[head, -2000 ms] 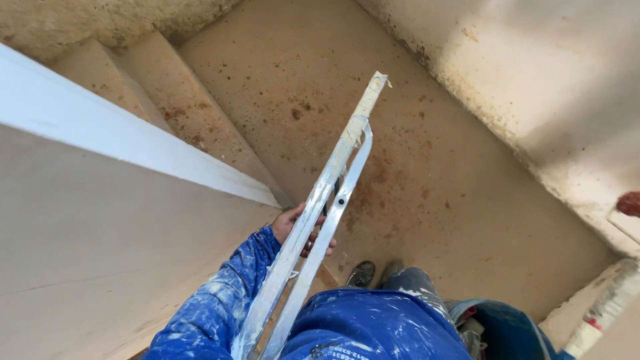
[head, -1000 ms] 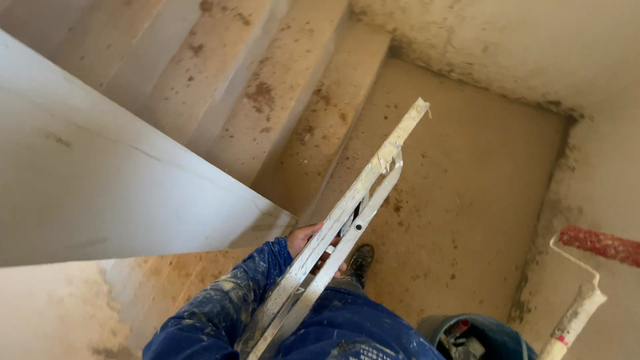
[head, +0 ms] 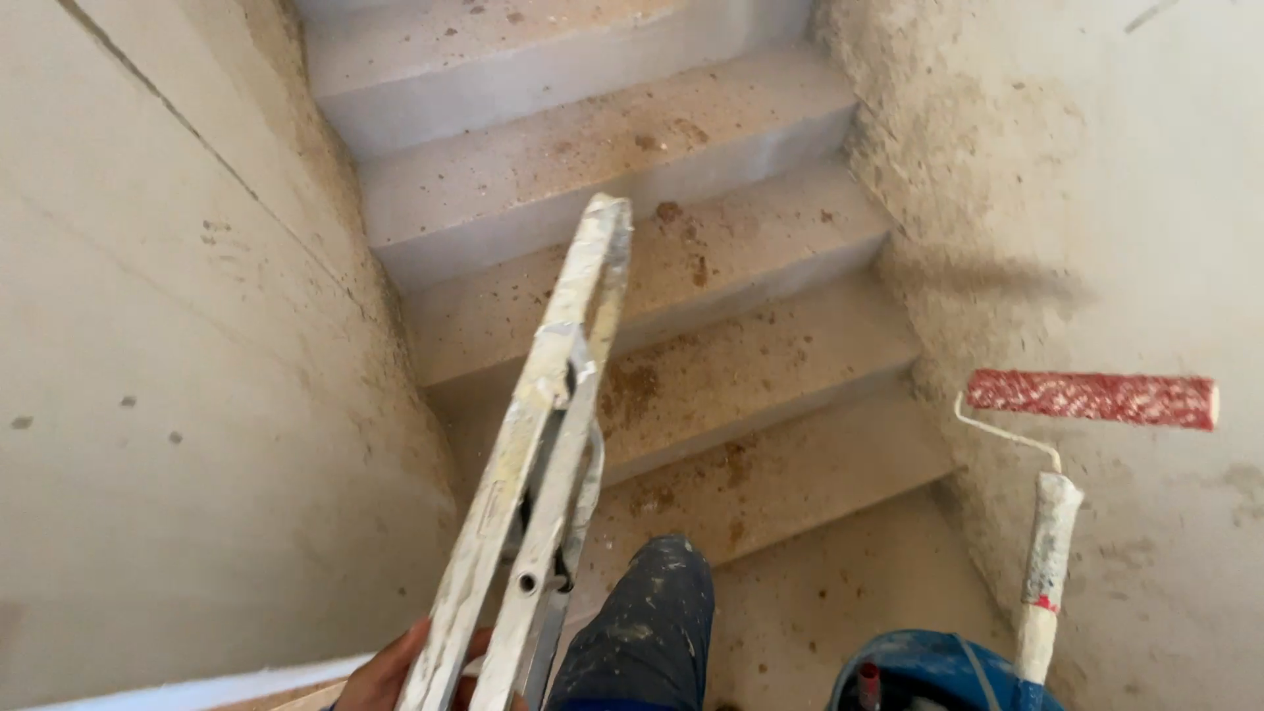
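My left hand point(head: 390, 667), at the bottom edge left of centre, grips the side rails of a folded metal stepladder point(head: 528, 425) spattered with paint. The ladder tilts up and away over the stairs. My right hand is out of the picture. At the right, a paint roller point(head: 1091, 397) with a red, paint-streaked cover stands on a long handle point(head: 1049, 553). Below it is a blue bucket point(head: 889, 647) with things inside, partly cut off by the bottom edge. Whether my right hand holds the bucket or the roller is hidden.
Concrete steps point(head: 760, 326) with brown stains rise ahead. A plastered wall point(head: 197, 395) bounds them at the left, and a rough, stained wall point(head: 1007, 237) at the right. My leg in dark, paint-spotted trousers point(head: 642, 627) is at the foot of the stairs.
The view has turned from the landing floor to face up the steps. My left hand has stayed on the stepladder. The red roller, mostly cut off earlier, now shows whole.
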